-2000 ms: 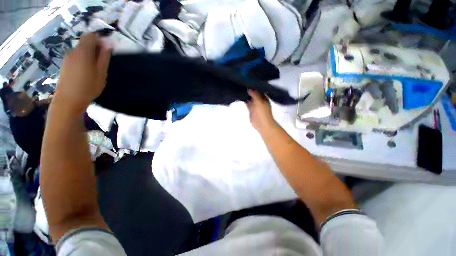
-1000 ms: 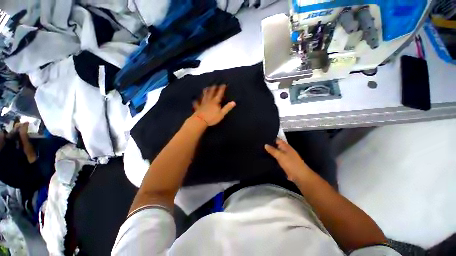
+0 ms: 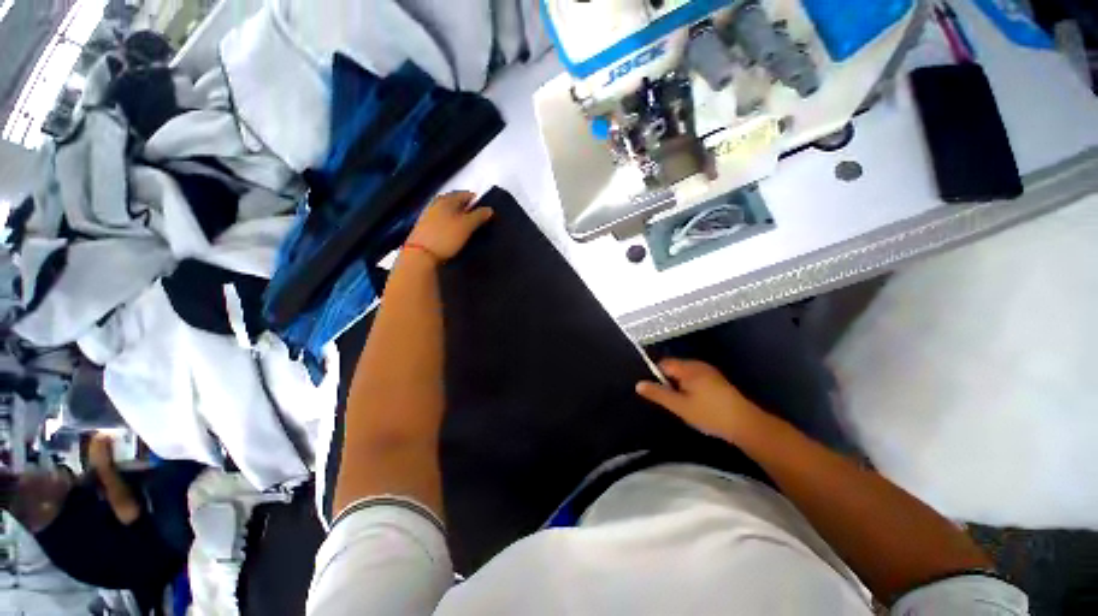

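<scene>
A large black fabric panel (image 3: 530,349) lies over the table's front edge and across the lap. A narrow white edge strip (image 3: 641,349) shows along its right side, and white fabric shows at its left. My left hand (image 3: 448,225) holds the panel's far corner, thumb on top, fingers partly hidden. My right hand (image 3: 696,395) pinches the right edge near the lap between thumb and fingers. The overlock machine (image 3: 674,120) stands beyond and right of the panel, which is apart from its cloth plate (image 3: 584,181).
Blue and black garment pieces (image 3: 361,181) lie left of the panel. Grey-white piped pieces (image 3: 193,361) are heaped farther left. A mobile phone (image 3: 966,132) lies right of the machine. White fabric (image 3: 981,373) lies at the right. Another person's arm (image 3: 114,481) shows at lower left.
My left hand has moved from flat on the panel to its far corner. My right hand has taken hold of the right edge. The panel's right edge now runs straight. The view has shifted and tilted.
</scene>
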